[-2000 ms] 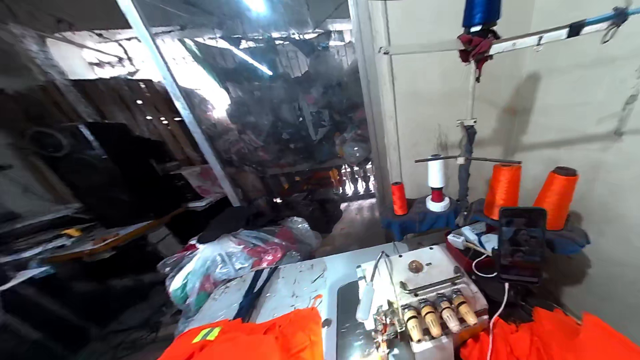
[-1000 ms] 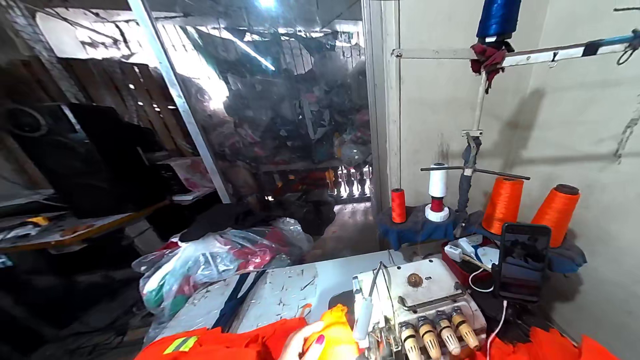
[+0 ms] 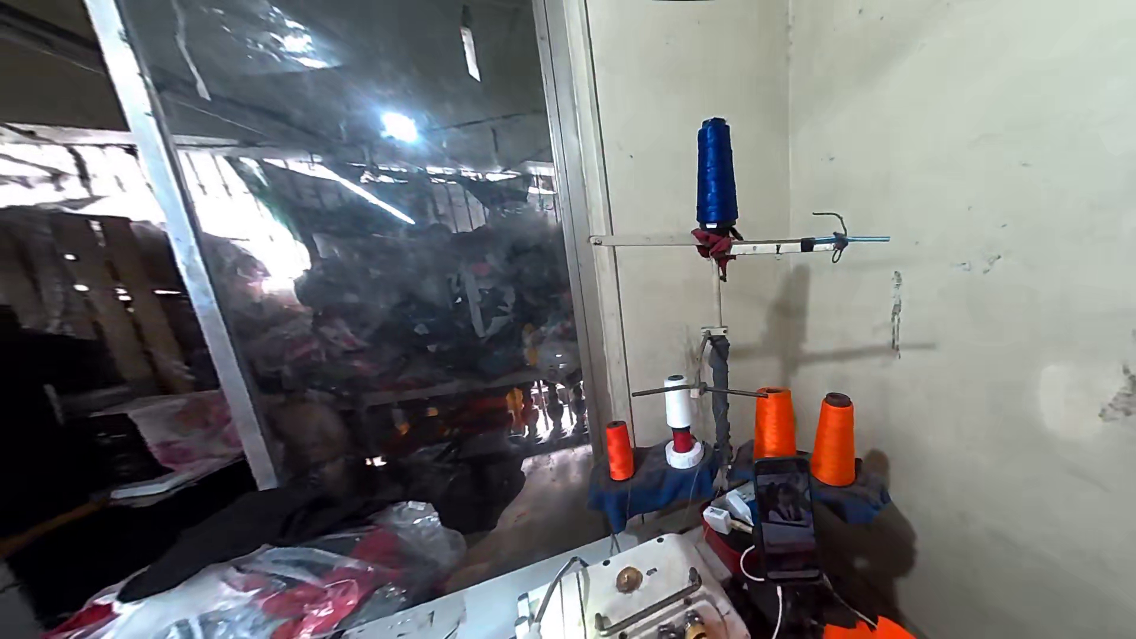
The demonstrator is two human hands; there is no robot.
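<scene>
Neither my left hand nor my right hand is in the head view. At the bottom centre is the top of a white overlock sewing machine (image 3: 657, 590), cut off by the lower edge. Behind it stand a small orange thread cone (image 3: 619, 451), a white thread cone (image 3: 677, 404) and two larger orange thread cones (image 3: 775, 423), (image 3: 832, 441). A blue thread cone (image 3: 716, 173) is high on the thread stand (image 3: 721, 390). A bit of orange fabric (image 3: 868, 630) shows at the bottom edge.
A smartphone (image 3: 786, 519) with white cables stands right of the machine. Clear plastic bags of cloth (image 3: 328, 577) lie at the lower left, by the worktable (image 3: 426, 617). A metal-framed glass panel (image 3: 417, 293) is behind, with a wall (image 3: 976, 222) at the right.
The view has tilted up. A hand with painted nails, holding yellow-orange cloth beside the machine one second ago, is out of view, as is most of the orange fabric.
</scene>
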